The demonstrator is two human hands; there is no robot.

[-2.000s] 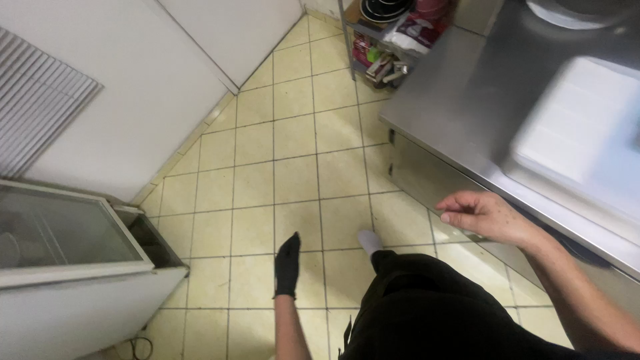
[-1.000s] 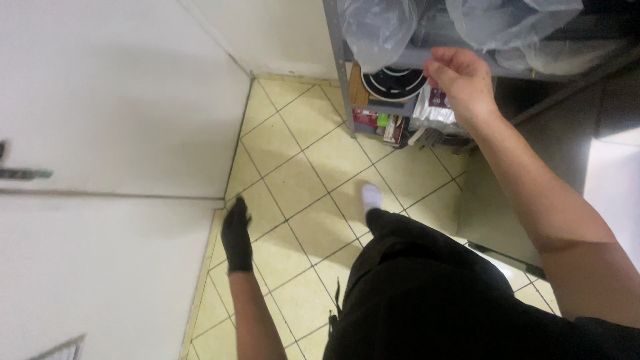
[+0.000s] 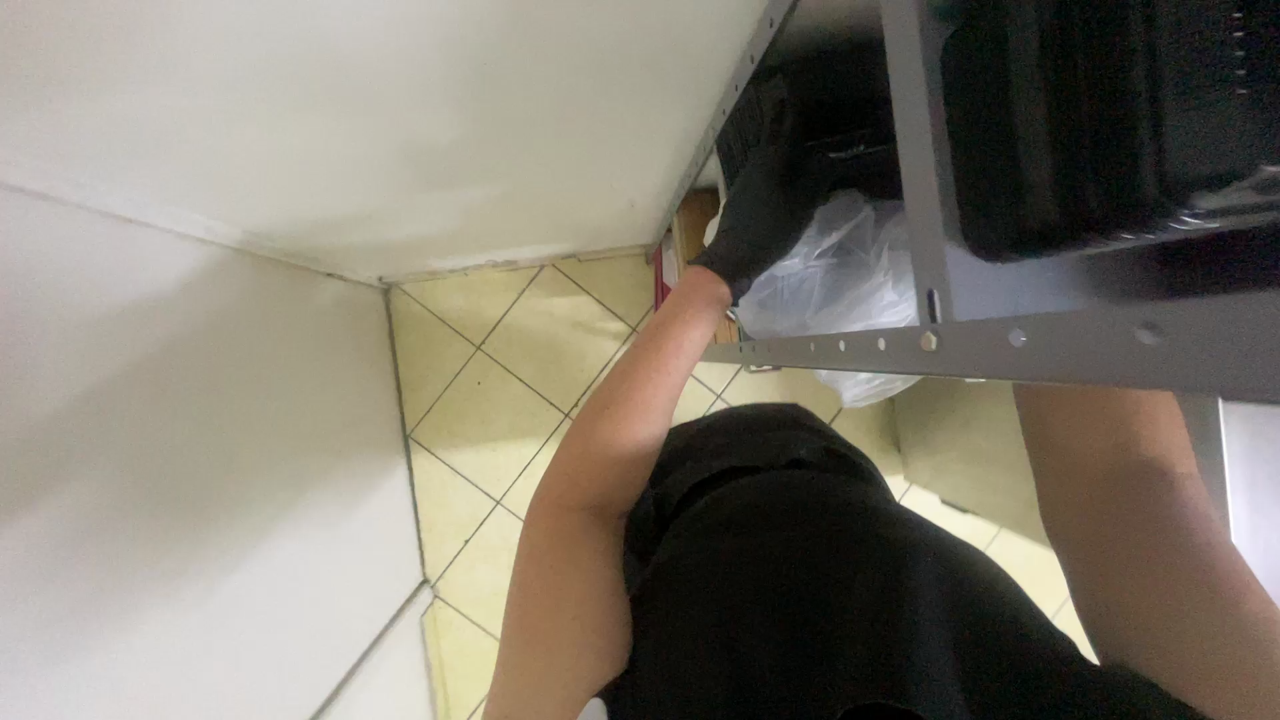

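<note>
My left hand (image 3: 765, 205), in a black glove, reaches into a grey metal shelving unit (image 3: 1060, 345) from its left side. Its fingers lie against dark items inside, and the dark on dark hides whether they grip anything. Beside the glove a translucent plastic bag (image 3: 840, 265) bulges over the shelf's front edge. Of my right arm only the forearm shows, at the right; the hand is hidden behind the shelf's front rail. Black plastic containers (image 3: 1090, 120) stand on the upper shelf, to the right of an upright post.
A white wall (image 3: 400, 130) runs close along the left of the shelving. Yellow tiles cover the floor (image 3: 500, 370). Below the shelf at the right is the side of a counter (image 3: 965, 450). A wooden item (image 3: 695, 222) sits low behind my left wrist.
My left hand has gone from hanging low over the floor to inside the shelving. My right hand has passed out of sight behind the shelf rail. The view has moved close to the shelving.
</note>
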